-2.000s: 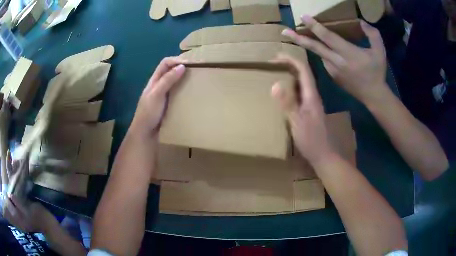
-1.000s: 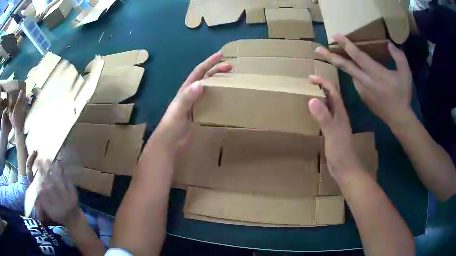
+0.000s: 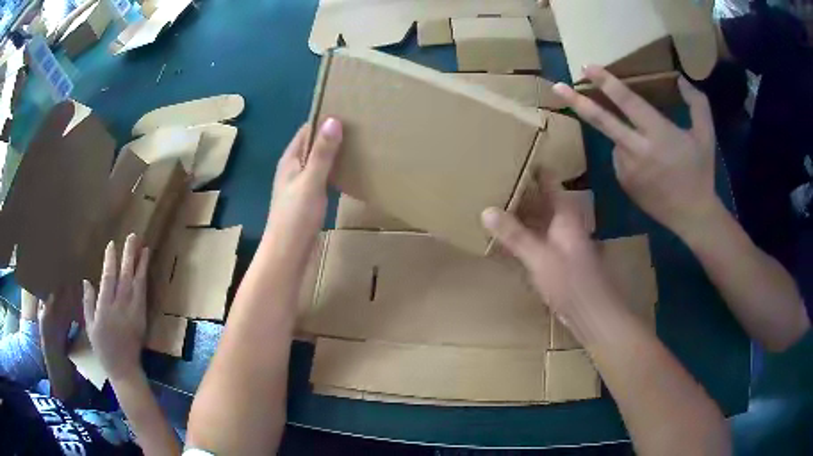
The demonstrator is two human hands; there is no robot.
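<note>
A closed brown mailer box (image 3: 419, 142) is held up in front of me, tilted, its large flat face towards me. My left hand (image 3: 307, 169) grips its left edge, thumb on the face. My right hand (image 3: 553, 254) grips its lower right corner, thumb on the edge and fingers hidden behind. Below it lies a flat box blank (image 3: 446, 294) on the table, with a dark lock slot (image 3: 374, 283) at its left; the held box hides part of its upper panels.
Another person's hand (image 3: 660, 151) reaches in from the right beside a partly folded box (image 3: 615, 44). At left, another person's hands (image 3: 120, 312) work on a raised blank (image 3: 58, 205) above other flat blanks (image 3: 209, 267). More blanks (image 3: 365, 25) lie at the back of the green table (image 3: 267, 67).
The held box has turned from showing a narrow side to showing its large face, and is tilted and higher. The person at left has lowered and partly folded their blank.
</note>
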